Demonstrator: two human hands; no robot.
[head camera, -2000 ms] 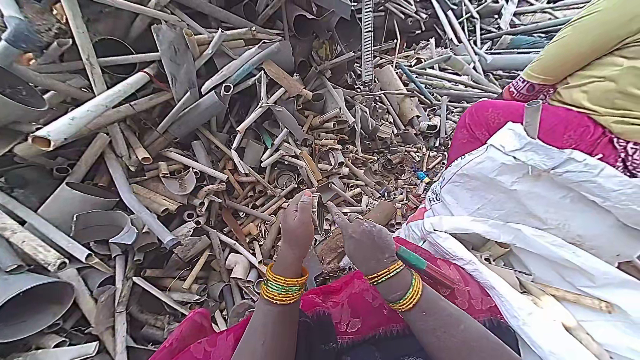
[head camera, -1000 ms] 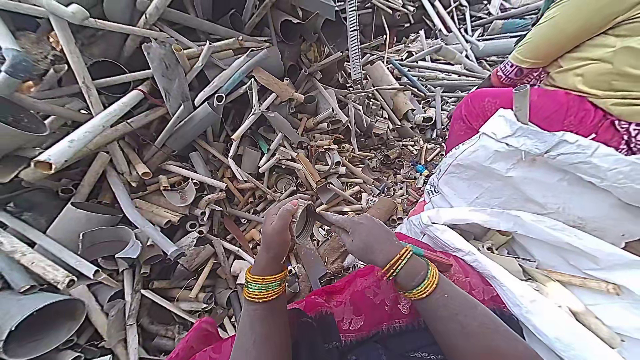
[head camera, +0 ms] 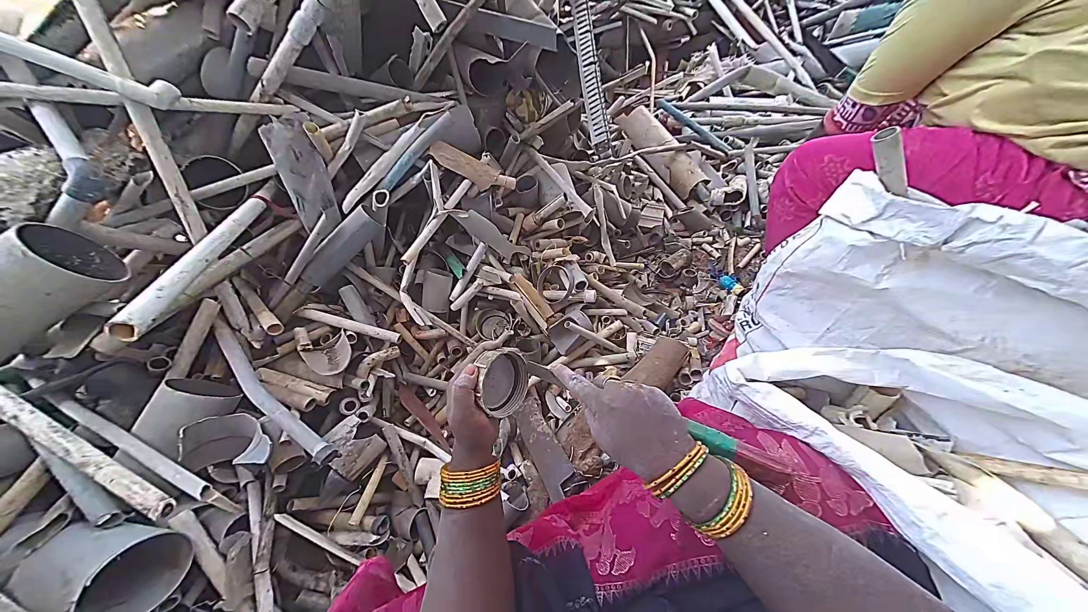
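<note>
A short round plastic pipe cap or fitting point(head camera: 502, 383), its dirty hollow side showing, is held in my left hand point(head camera: 473, 416) by the rim. My right hand point(head camera: 633, 421) is closed on a thin blade-like tool point(head camera: 541, 371), whose tip is close to the cap's right edge; whether they touch cannot be told. A green piece point(head camera: 712, 439), perhaps the tool's handle, shows behind my right wrist. Just beyond my right hand lies a brown pipe piece point(head camera: 659, 364). Below the cap, a flat grey strip point(head camera: 542, 442) slants among the scrap.
Heaped scrap pipes surround my hands, with wide grey pipe pieces point(head camera: 68, 265) at the left. A white woven sack point(head camera: 960, 272) holding pipe pieces lies at the right. Behind it sits another person point(head camera: 994, 76). A slotted strip point(head camera: 592, 81) stands at the top.
The cap in my left hand has turned, so its hollow side now faces the view. My right hand has drawn away from the left, and the blade-like tool shows between them.
</note>
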